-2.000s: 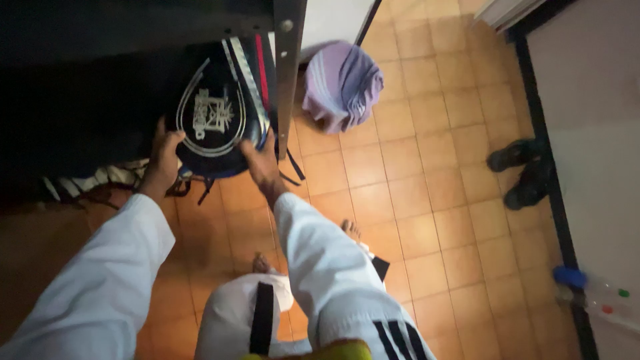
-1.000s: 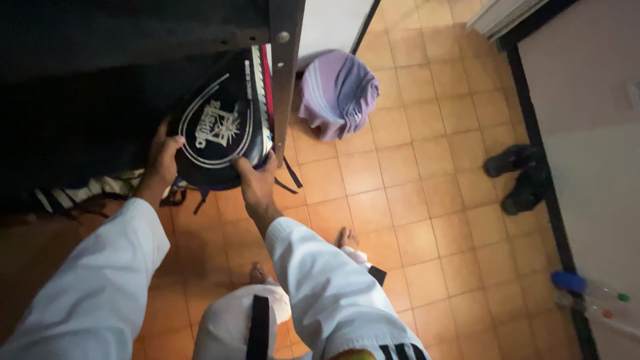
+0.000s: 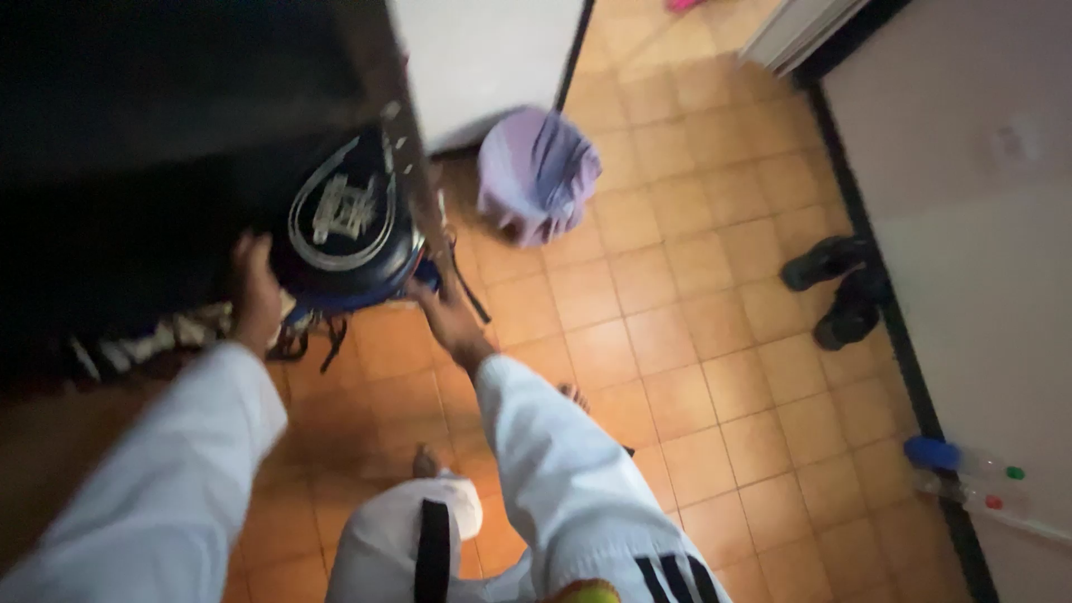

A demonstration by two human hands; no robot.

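Note:
A dark, rounded, padded bag or cover [image 3: 343, 213] with white curved lines and a pale printed design lies on a dark shelf, against its metal upright. My left hand [image 3: 260, 293] is beside its left edge, fingers raised and apart. At its lower right edge, by the upright, is my right hand [image 3: 448, 318], thumb and fingers spread; blur hides whether it touches the bag. Blue material and dark straps [image 3: 333, 343] hang below the bag.
The metal upright [image 3: 410, 159] stands right of the bag. Beyond it, a purple cloth-covered container [image 3: 536, 176] sits on the tiled floor. Dark shoes [image 3: 846, 314] and clear plastic bottles [image 3: 976, 486] lie by the right wall. Pale items [image 3: 159, 343] stick out under the shelf.
My right thumb has come off the top of the bag to its lower right edge. My left hand's fingers have loosened from the left edge.

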